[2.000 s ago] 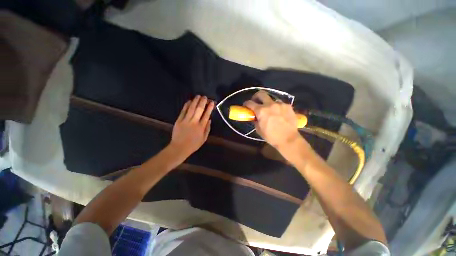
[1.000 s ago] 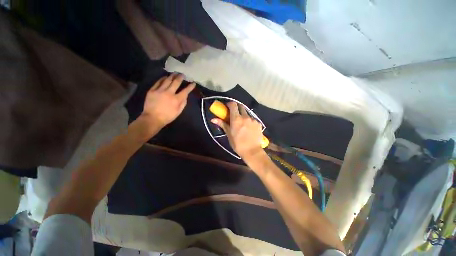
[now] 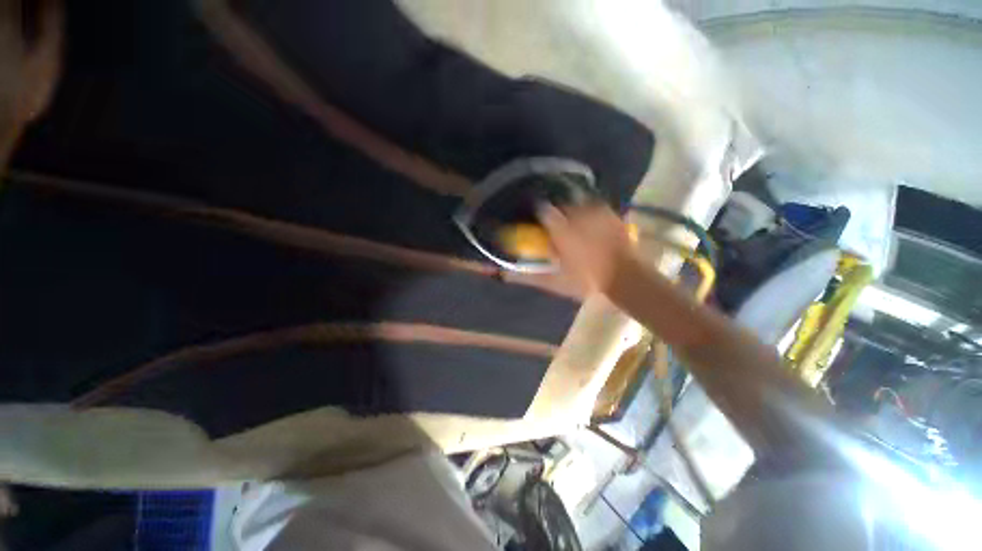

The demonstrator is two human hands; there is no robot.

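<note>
The dark jacket back panel [image 3: 323,269] lies wrong side up on the cream pressing cover [image 3: 108,452], with long brown pressed-open seams [image 3: 269,237] running along it. My right hand [image 3: 587,248] is blurred and shut on the orange-yellow handle of the steam iron [image 3: 517,178]. The iron rests over the panel's right end, its pointed front towards the left, near the upper seam. My left hand [image 3: 27,75] is at the far upper left, cut off by the picture's edge and dark; its fingers cannot be made out.
Yellow and blue-green iron hoses [image 3: 705,274] trail right from the handle. A rusty brown framed plate [image 3: 625,377] stands beside the table's right edge. A pale padded form [image 3: 786,296] is further right, near yellow cloth [image 3: 829,323]. A blue crate [image 3: 176,520] is at the lower left.
The view has swung to the right. The iron in my right hand has moved from the panel's upper middle to its right end. My left hand has gone from mid-view to the left edge.
</note>
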